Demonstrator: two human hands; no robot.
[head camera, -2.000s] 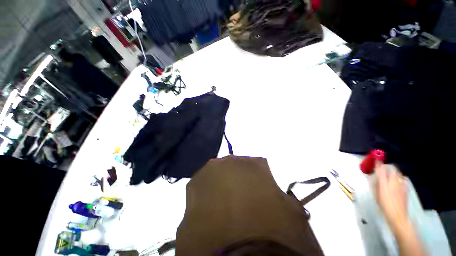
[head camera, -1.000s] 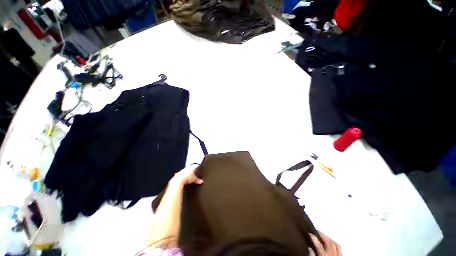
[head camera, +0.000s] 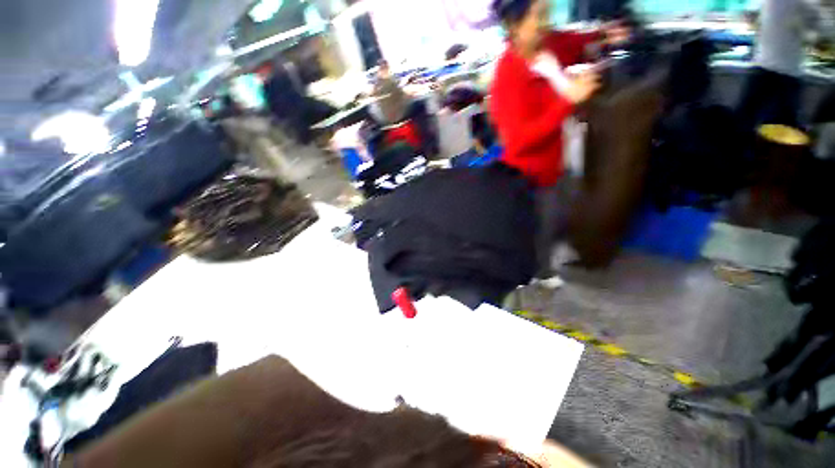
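A brown garment (head camera: 265, 420) spreads along the bottom of the view, close in front of me, its upper edge over the white table (head camera: 302, 302). Part of my right hand (head camera: 560, 455) shows at the bottom edge, cut off and blurred, beside the garment's right end; its fingers and grip cannot be made out. My left hand is out of the picture. A red thread cone (head camera: 404, 303) stands on the table by a dark pile. A black garment (head camera: 151, 393) lies left of the brown one, partly hidden by it.
A heap of black garments (head camera: 449, 228) lies on the table's far right part, a brown heap (head camera: 243, 218) at its far end. A person in red (head camera: 531, 105) stands beyond, by hanging brown garments (head camera: 623, 155). Yellow-black tape (head camera: 609, 348) marks the floor at right.
The view has swung up and to the right, showing the person and the floor. The brown garment now spreads lower and wider. My left hand has left the picture; my right hand is mostly cut off.
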